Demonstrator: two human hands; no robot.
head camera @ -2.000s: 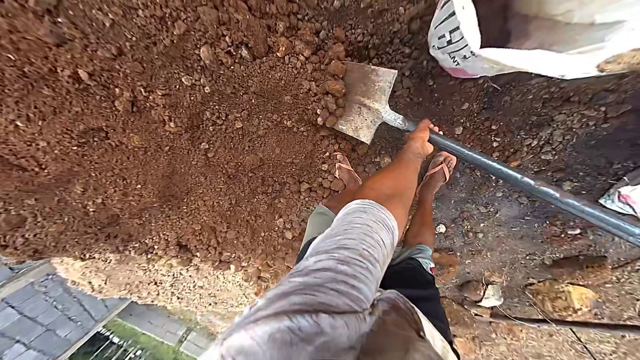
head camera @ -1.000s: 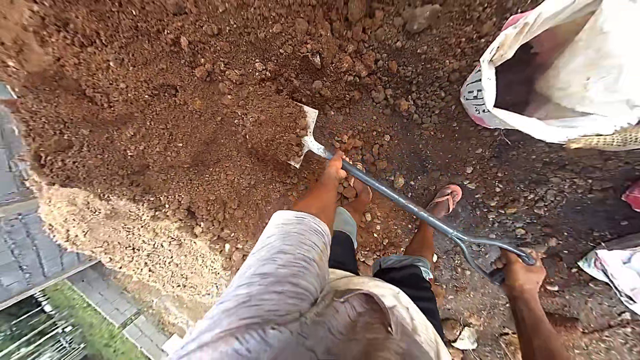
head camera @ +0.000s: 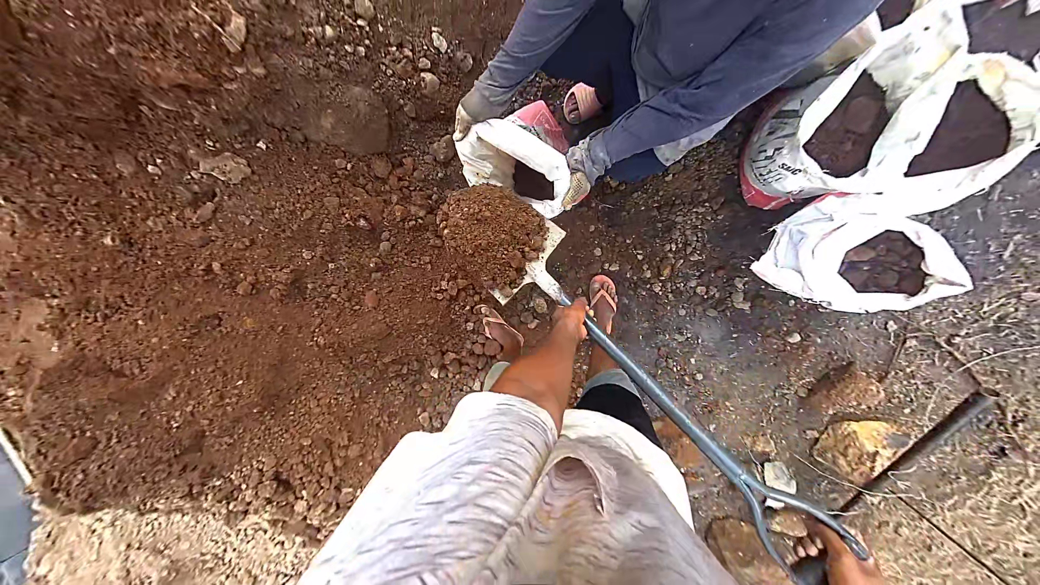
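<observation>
My left hand [head camera: 574, 318] grips the blue-grey metal shaft of a shovel [head camera: 650, 386] just behind its blade. At the lower right my right hand [head camera: 837, 556] holds the shovel's forked grip end. A heap of reddish-brown soil [head camera: 494, 231] sits on the blade, whose pale metal edge [head camera: 552, 240] shows at the right. Beside the heap, a co-worker's gloved hands [head camera: 578, 183] hold a white woven sack [head camera: 487, 158] with its mouth spread. The sack's inside is mostly dark; how full it is cannot be told.
The co-worker, in a dark blue top [head camera: 699, 65], bends over at the top. Soil-filled white sacks [head camera: 877, 280] stand at the right. Loose earth with stones [head camera: 244, 325] spreads across the left. Near the lower right lie a yellowish rock [head camera: 861, 447] and a dark bar [head camera: 934, 439].
The blade, sunk in the soil a second ago, now carries a heap beside the sack. The co-worker and the held sack have come into view as the view shifted.
</observation>
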